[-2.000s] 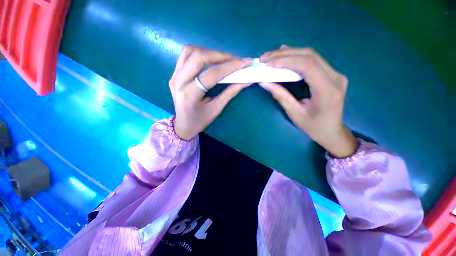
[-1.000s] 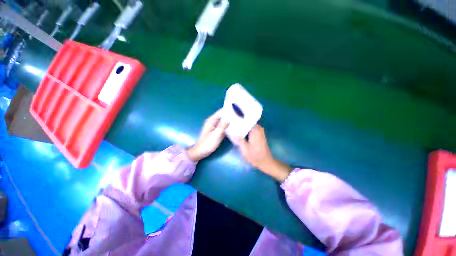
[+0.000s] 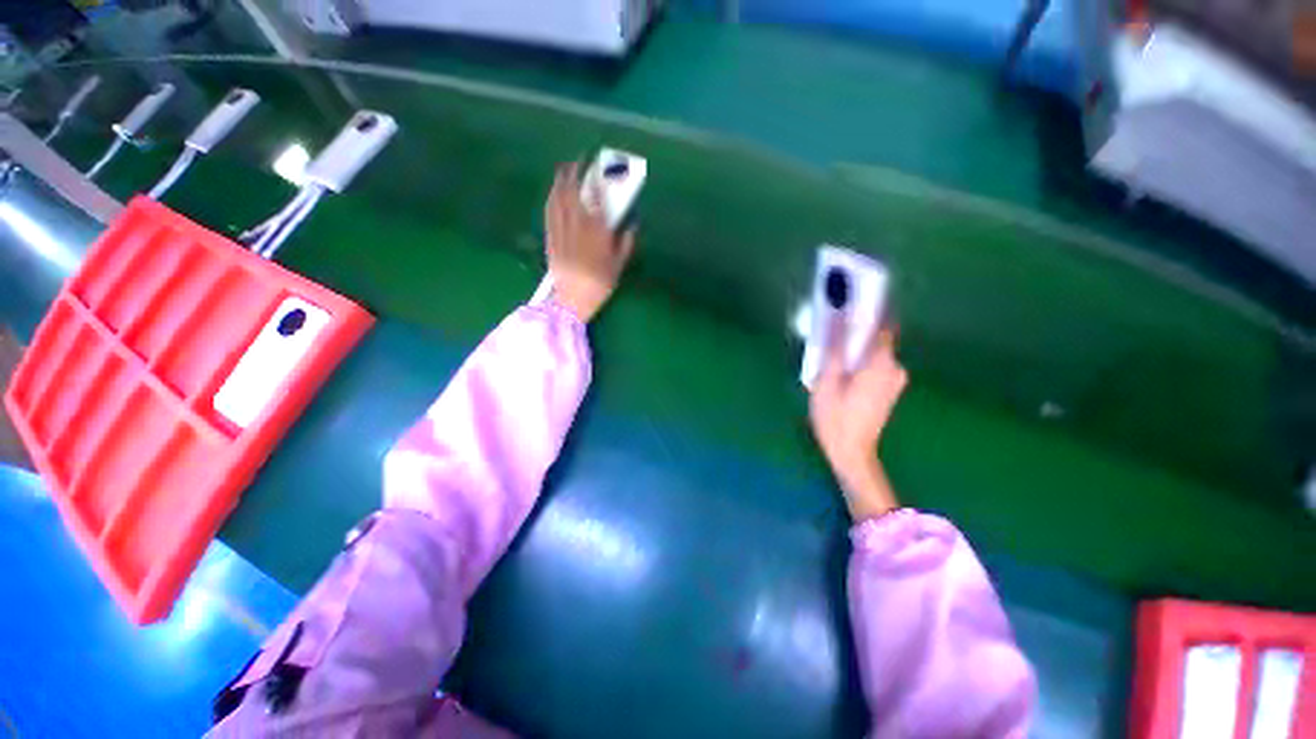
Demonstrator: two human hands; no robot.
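My right hand (image 3: 856,404) holds the lower end of a white power bank (image 3: 844,296), its black oval facing up, over the green belt. My left hand (image 3: 585,246) is on a second white power bank (image 3: 621,181) on the belt; the fingers cover its lower part, and its black oval shows. The red compartment tray (image 3: 217,459) at left holds one white power bank (image 3: 267,368) with a black oval in an end pocket. The view is slightly blurred around both hands.
Several power banks with trailing white cables lie along the belt at upper left, the nearest (image 3: 351,149) behind the tray. Another red tray (image 3: 1150,671) at lower right holds white units. Grey-white machine parts (image 3: 1220,137) stand beyond the belt at upper right.
My hands have separated and reached forward. My right hand has carried its power bank to the right over the belt; my left hand has moved from it onto the unit lying on the belt.
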